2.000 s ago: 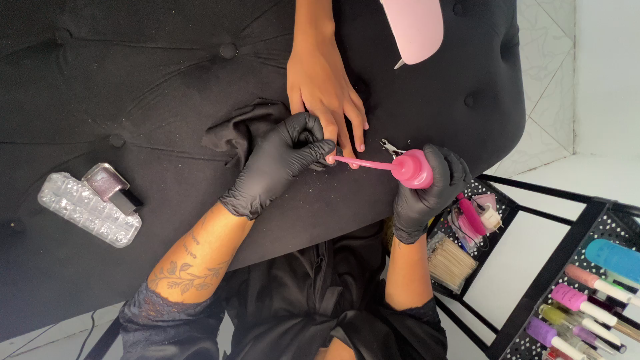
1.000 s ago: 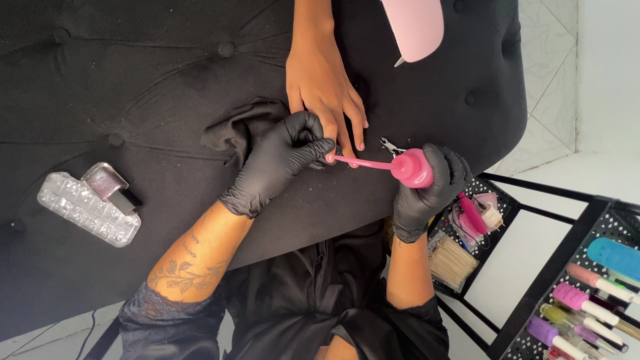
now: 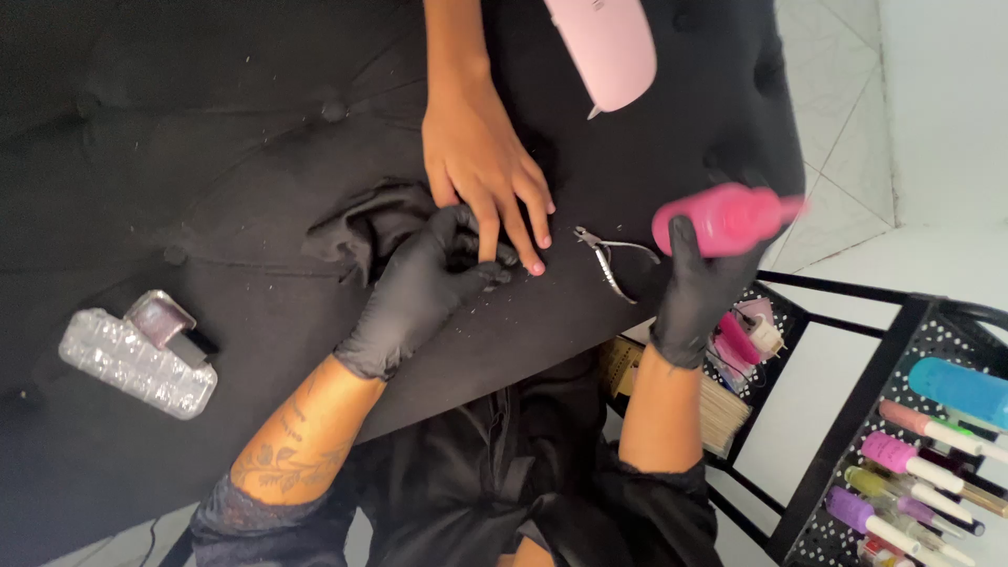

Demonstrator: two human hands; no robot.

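Note:
My left hand, in a black glove, is closed around a finger of another person's hand, which lies palm down on the black tufted surface. My right hand, gloved in black too, grips a pink squeeze bottle, somewhat blurred, its nozzle pointing right. Between my hands lies a metal cuticle nipper with its handles apart. A crumpled black cloth sits behind my left hand.
At the left, a nail polish bottle rests against a clear compartment case. A pink nail lamp stands at the top. At the lower right, a black cart holds several polish bottles, wooden sticks and a blue bottle.
The pink bottle, its nozzle earlier at the other person's fingertip, has moved right in my right hand and now points away. My left hand's fingers have shifted around the finger.

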